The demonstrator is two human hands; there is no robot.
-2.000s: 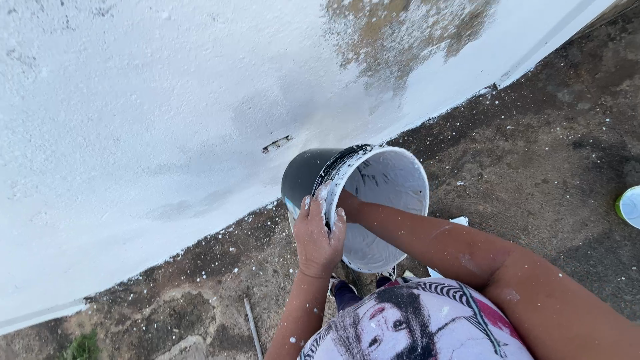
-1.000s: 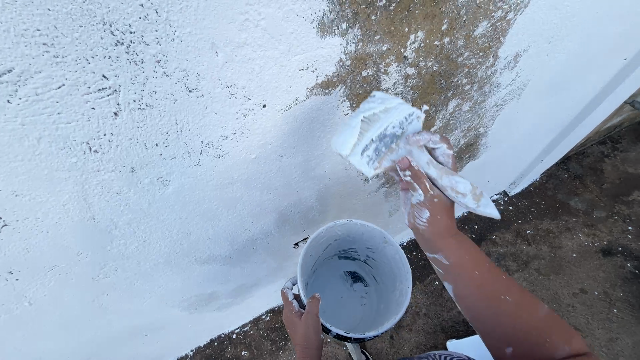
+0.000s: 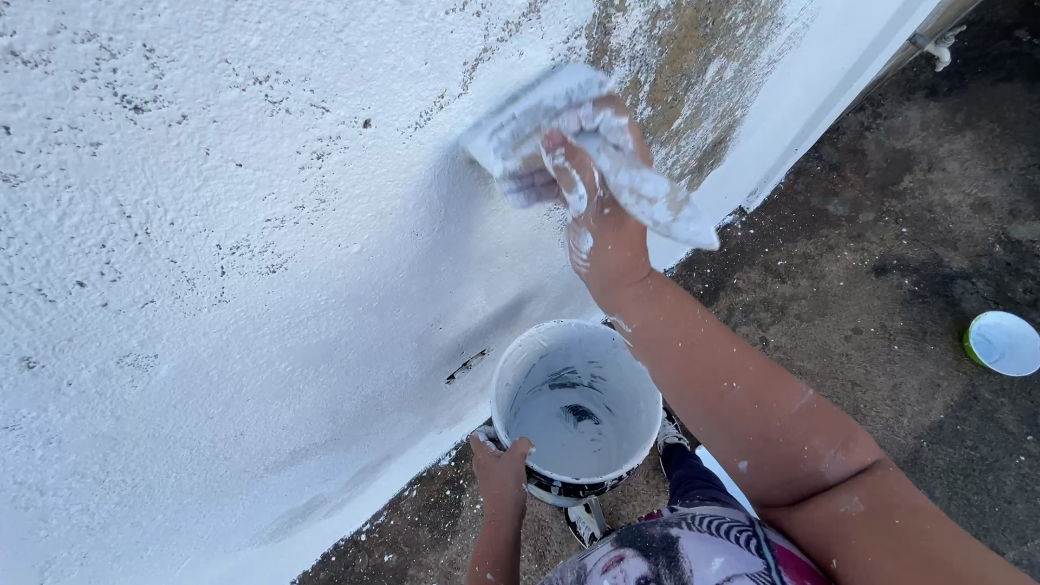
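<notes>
My right hand (image 3: 597, 187), smeared with white paint, grips a wide, paint-covered brush (image 3: 540, 106) whose bristles lie against the white wall (image 3: 244, 341), beside a brown, thinly covered patch (image 3: 691, 73). The pointed end of its handle sticks out to the lower right. Below, my left hand (image 3: 500, 467) clasps the rim of a paint bucket (image 3: 512, 366) at its lower left, thumb on the edge. White paint coats the inside of the bucket, with dark streaks at the bottom.
On the dark, paint-spattered ground (image 3: 853, 244) at the right stands a small green tub (image 3: 969, 345) with white inside. A white pipe fitting (image 3: 941, 50) juts out at the top right. A small dark slot (image 3: 466, 366) marks the wall left of the bucket. My shoes are below the bucket.
My right hand was inside the bucket two seconds ago, then came up holding the brush. Now the brush is against the wall, further left of the brown patch. My left hand has stayed on the rim.
</notes>
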